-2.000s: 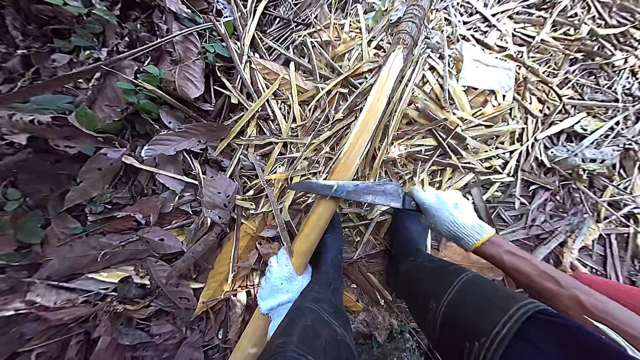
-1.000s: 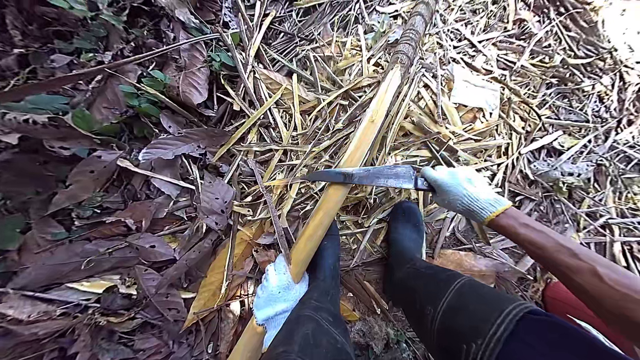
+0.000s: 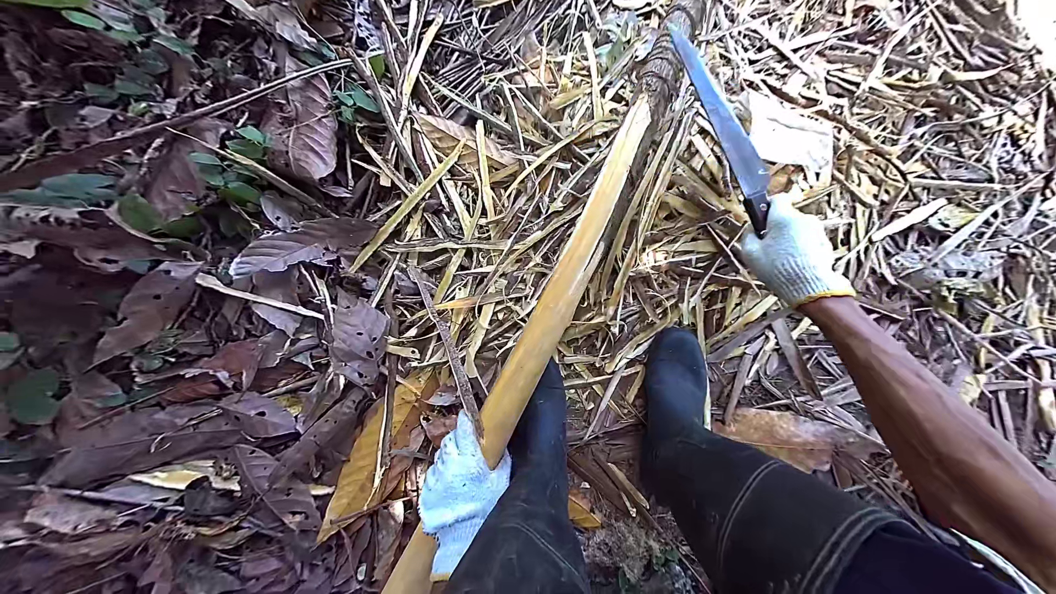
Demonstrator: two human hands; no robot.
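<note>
My left hand (image 3: 464,495), in a white knit glove, is closed around the lower part of a peeled yellow wooden pole (image 3: 561,293). The pole slants from bottom centre toward the upper right, where its far end meets a rough, bark-covered log or stem (image 3: 664,66). My right hand (image 3: 796,252), gloved alike, grips the dark handle of a long-bladed knife (image 3: 726,124). Its blade points up and away, to the right of the pole and apart from it in the picture.
Yellow and brown bark strips (image 3: 495,256) cover the ground around the pole. Dry brown leaves (image 3: 148,313) and small green plants lie at left. Two dark rubber boots (image 3: 676,384) stand near bottom centre. A pale flat piece (image 3: 788,136) lies at upper right.
The knife blade crossed the pole in both earlier frames; now it is off the pole, swung up and to the right with my right hand. My left hand still holds the pole in the same place.
</note>
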